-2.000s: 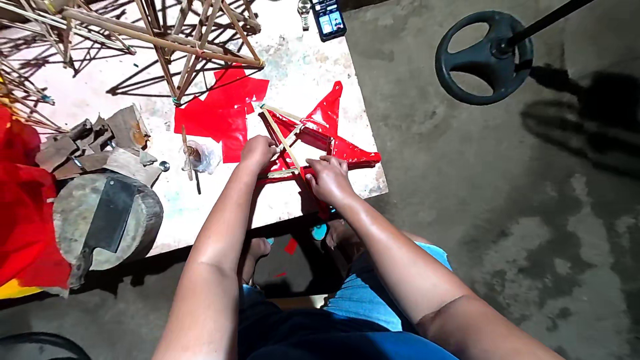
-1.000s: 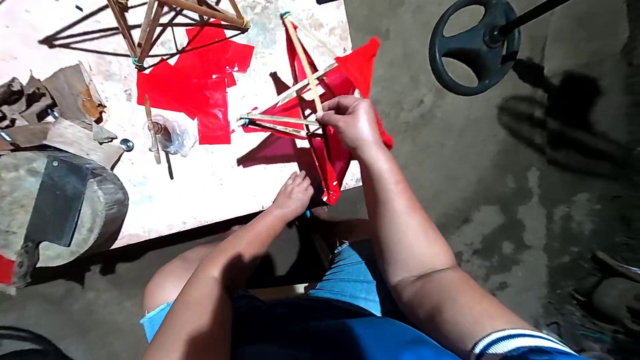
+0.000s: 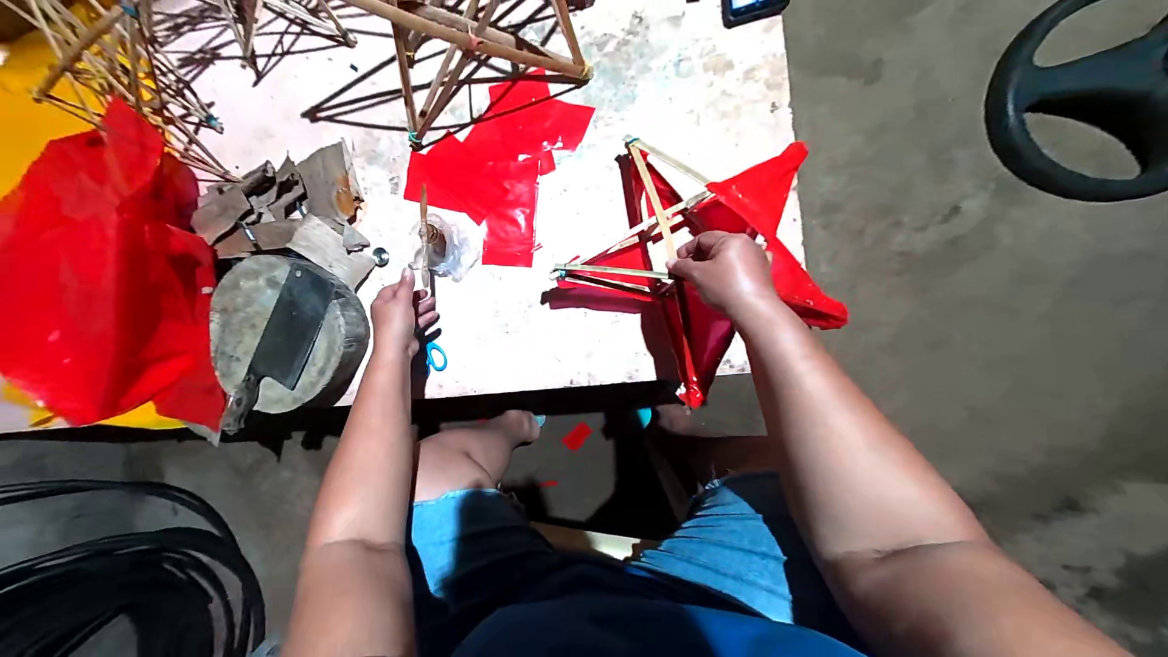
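A star-shaped frame of thin bamboo sticks (image 3: 652, 196), partly covered in red film (image 3: 762, 196), lies at the table's right side. My right hand (image 3: 730, 274) pinches one of its sticks near the middle. My left hand (image 3: 399, 315) is at the lower end of a thin stick (image 3: 423, 219) beside a small clear plastic bag (image 3: 456, 245); whether the fingers have closed on the stick is hard to tell. Blue scissor handles (image 3: 437, 356) show just right of that hand. Cut red film pieces (image 3: 511, 192) lie flat between the bag and the star.
On the left, a cleaver (image 3: 292, 324) rests on a round wooden block (image 3: 239, 306), beside bark-like scraps (image 3: 319, 182) and crumpled red film (image 3: 100, 283). Larger stick frames (image 3: 474, 41) stand at the back. A phone (image 3: 753, 9) lies at the far edge; a steering wheel (image 3: 1086, 91) is at the right.
My left hand has moved from the table edge near the star leftward to the stick by the plastic bag. My right hand still holds the star, which was turned between the two earlier frames.
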